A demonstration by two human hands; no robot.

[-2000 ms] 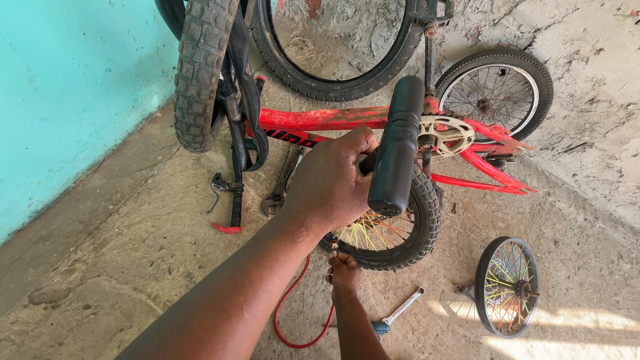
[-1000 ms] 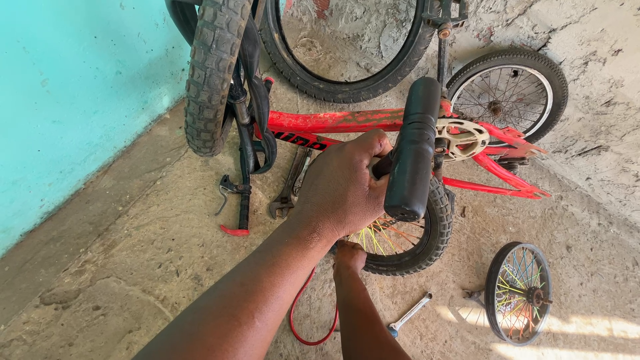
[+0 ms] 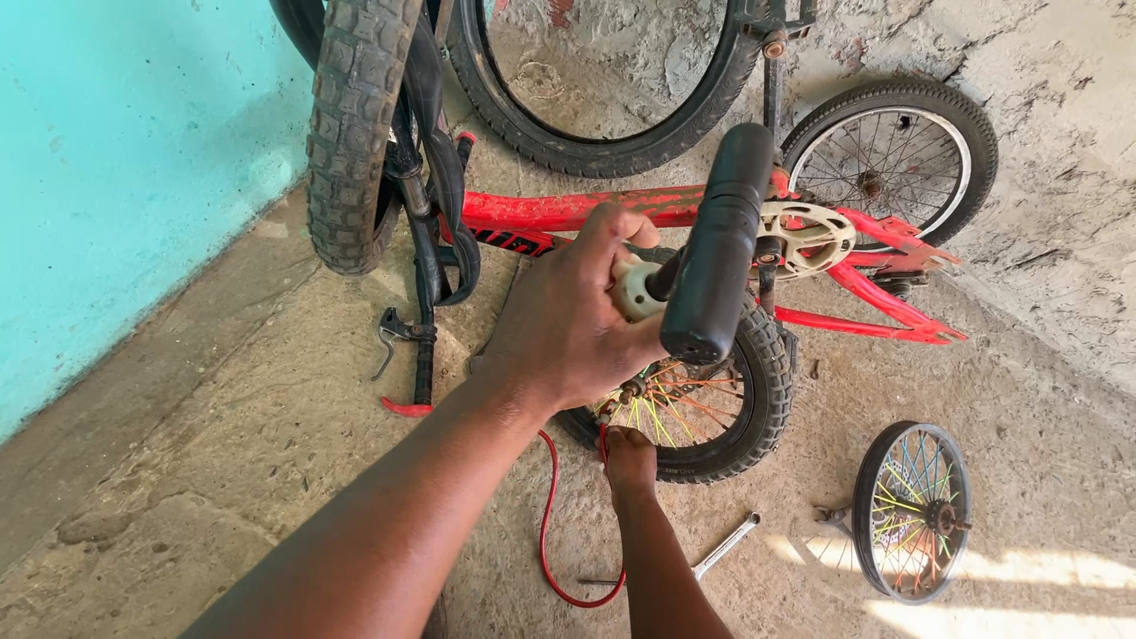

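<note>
My left hand [image 3: 572, 319] reaches in from the lower left, curled around the pale top cap of a hand pump [image 3: 637, 288]. The pump's black T-handle [image 3: 719, 244] stands above the cap on a short visible length of rod. Lower down, my right hand [image 3: 632, 461] pinches the end of a red hose [image 3: 548, 524] close to the rim of a spoked wheel with a knobby tyre [image 3: 768, 399]. My fingers partly hide the hose end, and I cannot tell if it is fixed to the valve. The pump's barrel is hidden by my left hand and arm.
A red bicycle frame [image 3: 577, 209] with a pale chainring [image 3: 803, 240] lies behind. Around it are a loose tyre [image 3: 603, 160], another spoked wheel [image 3: 887, 169] and a knobby tyre [image 3: 359, 133]. A wrench [image 3: 728, 546] and a tyreless wheel [image 3: 914, 515] are at the lower right.
The pump's pale cap and rod now show between my left hand and the black handle, where my fingers covered them before. My right hand stays low beside the wheel.
</note>
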